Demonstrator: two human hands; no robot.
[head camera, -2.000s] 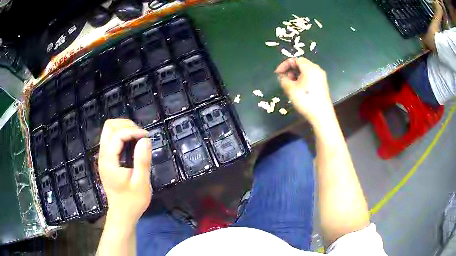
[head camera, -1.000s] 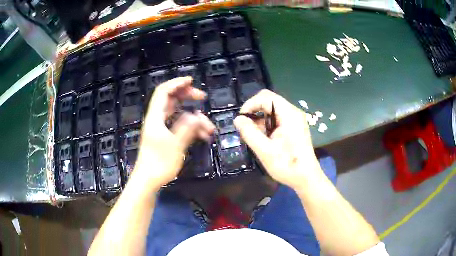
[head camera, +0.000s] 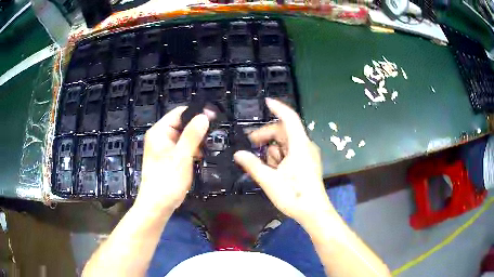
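My left hand (head camera: 168, 159) grips a dark, blurred piece (head camera: 203, 108), which looks like a black phone housing, between thumb and fingers above the tray. My right hand (head camera: 292, 165) is beside it with thumb and fingers bent around a dark shape. Blur hides whether that is the housing's other end or the tweezers. The black blister tray (head camera: 179, 127) lies under both hands, with rows of pocketed housings. Both hands hide part of its front row. Small pale pieces lie right of the tray in a larger pile (head camera: 379, 81) and a smaller pile (head camera: 341, 143).
The green bench mat (head camera: 330, 48) surrounds the tray. Clear wrinkled film (head camera: 35, 146) is at the left. A second black tray (head camera: 474, 70) is at the far right. Orange tape (head camera: 227, 10) runs along the back edge. A red stool (head camera: 447, 189) is below the bench at right.
My right hand has moved from the pale pieces to the tray, beside my left hand. My left hand has closed on a dark piece. The view has shifted, and the neighbouring person is out of it.
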